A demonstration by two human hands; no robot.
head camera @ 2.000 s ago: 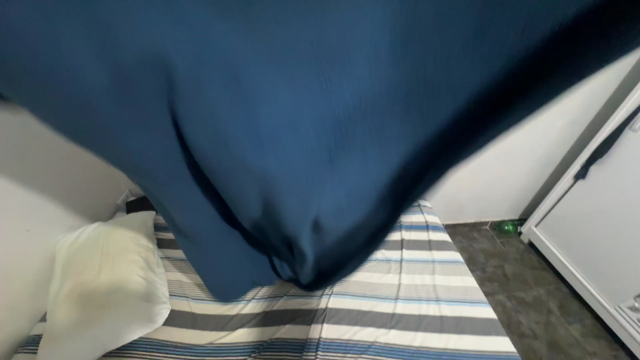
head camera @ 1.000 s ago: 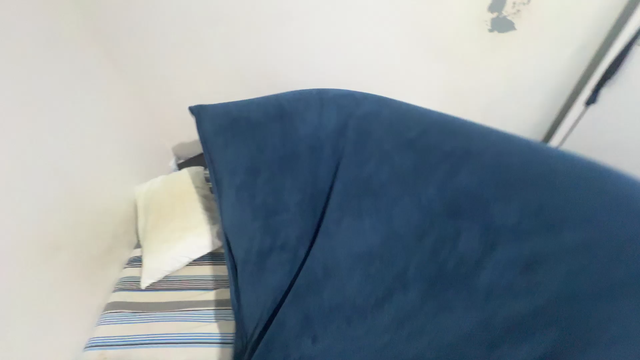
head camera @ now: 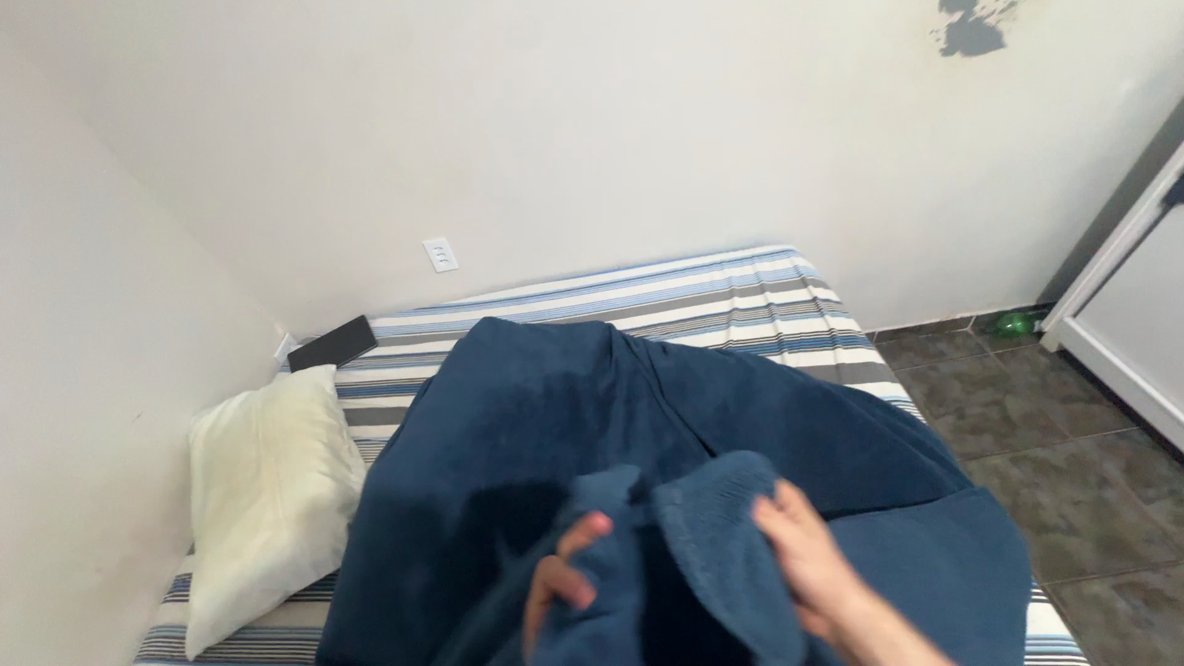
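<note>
A dark blue blanket (head camera: pixel 546 398) lies loosely heaped over a bed with a striped sheet (head camera: pixel 758 296). At the bottom centre my left hand (head camera: pixel 562 573) grips a bunched fold of it, fingers curled around the cloth. To the right, my right hand (head camera: pixel 805 555) holds another edge of the blanket between thumb and fingers. Both hands are a short way apart, above the near part of the bed. A whitish pillow (head camera: pixel 273 490) rests left of the blanket.
A flat dark object (head camera: pixel 333 344) lies behind the pillow by the wall. A wall outlet (head camera: pixel 440 254) sits above the bed. On the right are the dark tiled floor (head camera: pixel 1045 444), a green bottle (head camera: pixel 1015 324) and a white piece of furniture (head camera: pixel 1138 314).
The blanket was raised in front of the view and has come down onto the bed. Both hands, unseen earlier, now show holding it.
</note>
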